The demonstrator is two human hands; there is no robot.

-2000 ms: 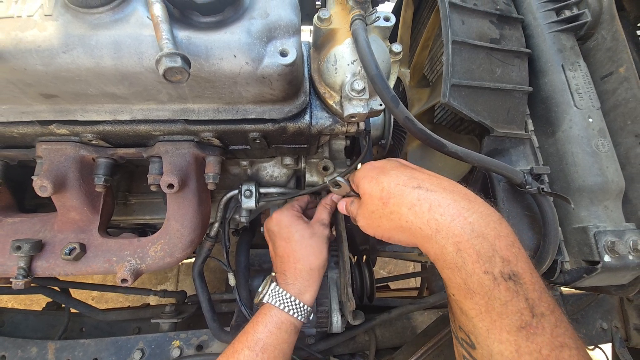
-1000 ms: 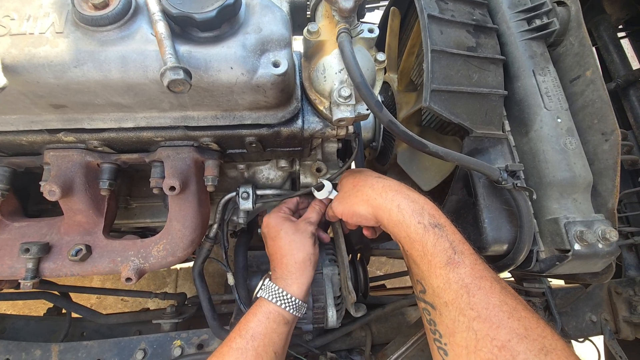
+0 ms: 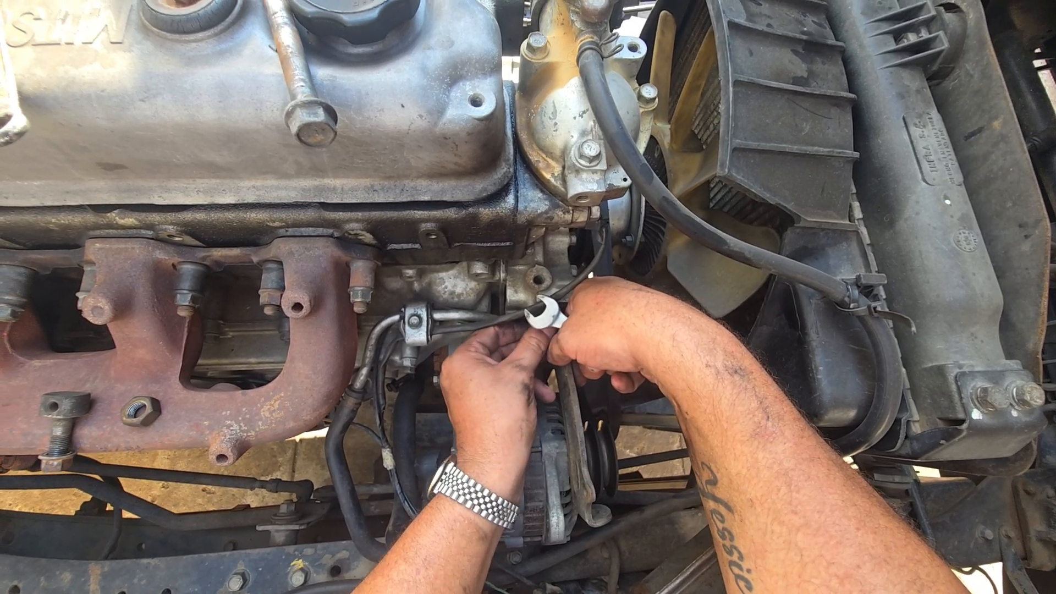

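Observation:
My right hand (image 3: 610, 326) is closed around an open-end wrench (image 3: 544, 313), whose jaw sticks out to the left of the fist. My left hand (image 3: 495, 375), with a metal watch on the wrist, has its thumb and fingertips at the wrench's jaw end; what lies between those fingers is hidden. Behind the hands runs a thin black hose (image 3: 590, 272). A metal pipe with a clamp (image 3: 417, 323) is to the left. Below them are the alternator (image 3: 549, 462) and a metal bracket arm (image 3: 577, 445).
The rusty exhaust manifold (image 3: 247, 404) and the valve cover (image 3: 396, 107) are on the left. A thermostat housing (image 3: 569, 107) stands above the hands. A black hose (image 3: 701, 231) curves right, past the fan blades (image 3: 718, 264), the shroud (image 3: 784, 115) and the radiator tank (image 3: 932, 206).
The wrench's pale jaw now points up and left beside my left thumb; two seconds ago it was darker and turned differently. My right wrist and forearm have rotated. The view has shifted slightly.

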